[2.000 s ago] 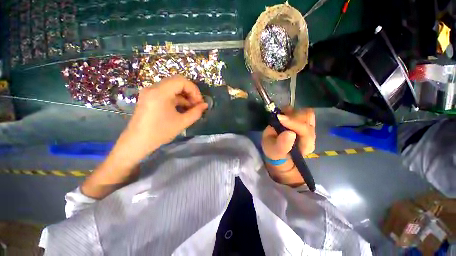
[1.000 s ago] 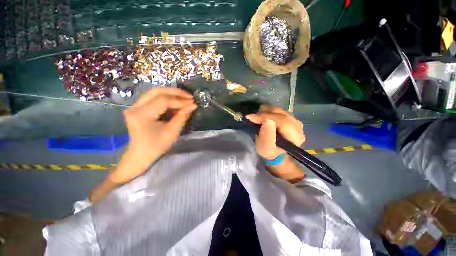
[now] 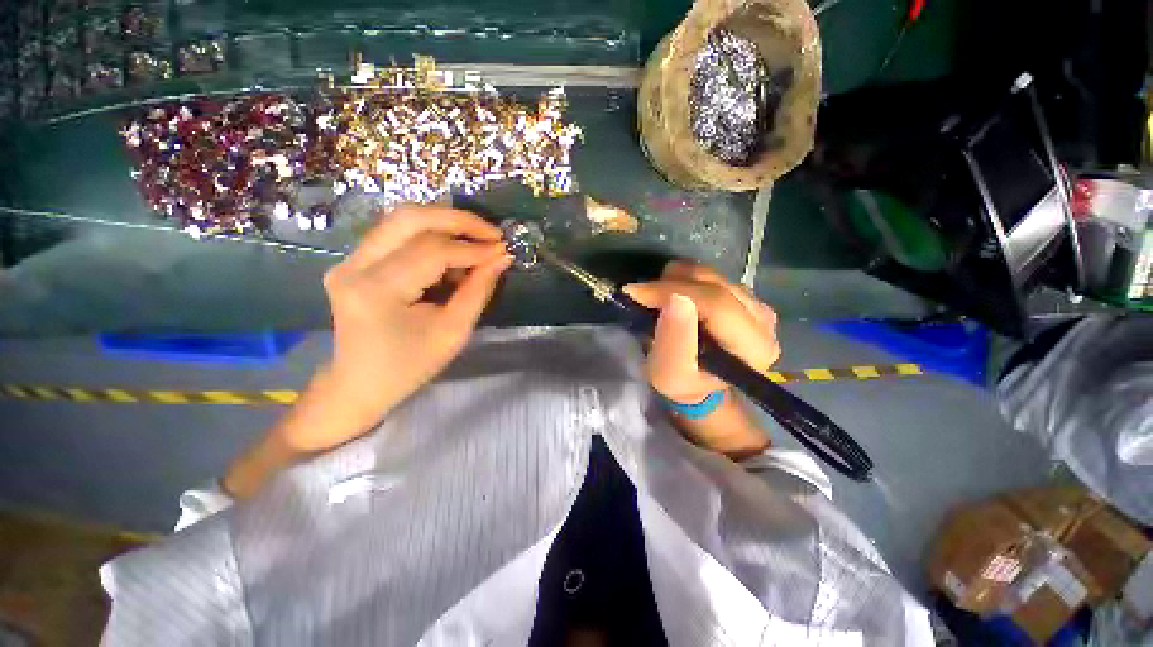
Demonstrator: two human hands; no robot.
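My right hand [image 3: 708, 339] holds the black handle of a soldering iron [image 3: 797, 423] like a pen. Its thin metal shaft points left to a small round silvery fixture [image 3: 522, 241]. My left hand [image 3: 411, 303] is at the fixture's left edge with thumb and fingertips pinched together; whatever is between them is too small to make out. A pale thin wire [image 3: 177, 228] runs in from the left towards my left hand. Behind lie a heap of dark red components [image 3: 209, 164] and a heap of gold and silvery metal pieces [image 3: 443, 142].
A tan-rimmed pot [image 3: 664, 120] with crumpled silvery filling stands behind my right hand. A small orange-tan lump [image 3: 610, 216] lies near the fixture. A clear blister tray [image 3: 291, 38] is at the back left. A black fan [image 3: 1012, 190] and another person's sleeve [image 3: 1094, 398] are at right.
The iron has swung from beside the pot down to the fixture and has stayed there over the last second. My left hand stays pinched by the fixture.
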